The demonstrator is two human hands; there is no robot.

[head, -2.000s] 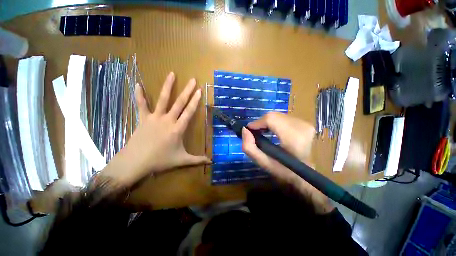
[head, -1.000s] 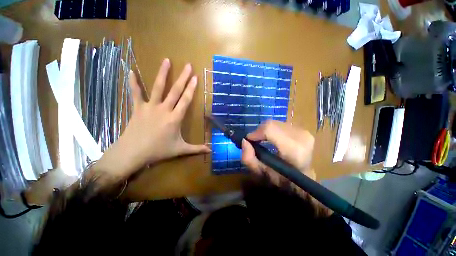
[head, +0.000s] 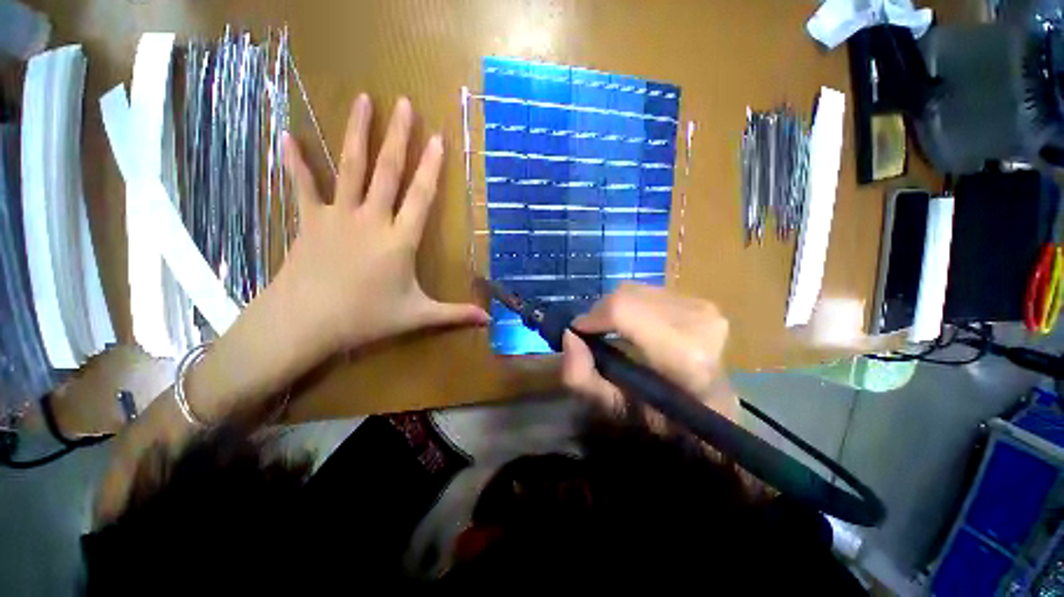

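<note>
A blue cell panel (head: 578, 175) with thin silver lines lies on the brown tabletop in front of me. A thin silver ribbon (head: 469, 175) runs along its left edge, and another (head: 685, 198) along its right edge. My right hand (head: 653, 344) holds the black soldering iron (head: 700, 420) over the panel's lower part, its tip at the left edge ribbon near the lower left. Whether the tip touches is too small to tell. My left hand (head: 362, 257) lies spread, palm down, left of the panel, its thumb tip at the panel's lower left edge.
Long silver ribbons (head: 228, 152) and white strips (head: 152, 233) lie at left. Short ribbons (head: 774, 175), a white strip (head: 817, 210), an iron stand (head: 877, 105), a phone (head: 902, 257), a grey round device (head: 986, 93), white tissue (head: 866, 18) and red-yellow scissors (head: 1042, 289) are at right.
The view has shifted, so the tabletop things appear higher. The iron's tip has moved down along the panel's left edge with my right hand. My left hand stays spread beside the panel.
</note>
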